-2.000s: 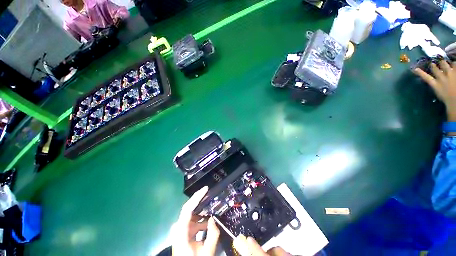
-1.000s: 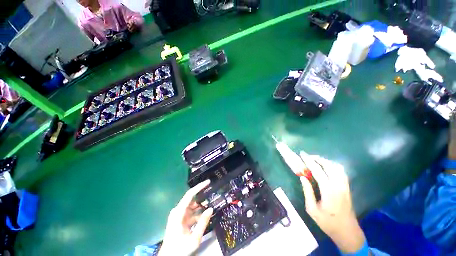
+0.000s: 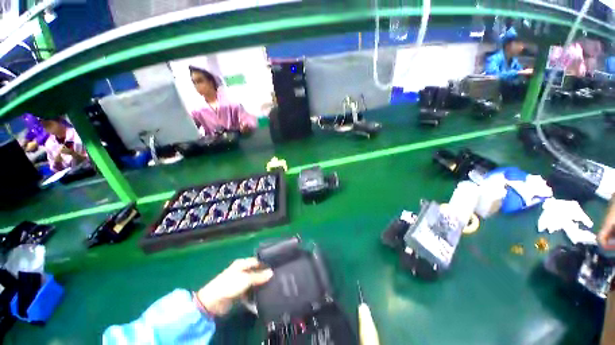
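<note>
A black device housing (image 3: 293,286) lies open on the green bench at bottom centre, its near part cut off by the frame's lower edge. Small red and white parts show inside it. My left hand (image 3: 232,286) grips the housing's left edge with the thumb and fingers. A screwdriver with a pale handle (image 3: 367,327) and thin metal shaft points up at the bottom edge, right of the housing. My right hand is out of the picture, so its hold on the screwdriver does not show.
A black component tray (image 3: 216,232) with rows of boards stands at left centre. A small black unit (image 3: 314,184) is behind it. A grey-covered unit (image 3: 435,232) and white cloths (image 3: 565,217) lie right. A blue bin (image 3: 39,298) is at left. Another person's hand (image 3: 608,232) is at the right edge.
The view has tilted up. My left hand has moved from the inner parts to the housing's left edge. My right hand has left the picture; the screwdriver is now at the bottom edge.
</note>
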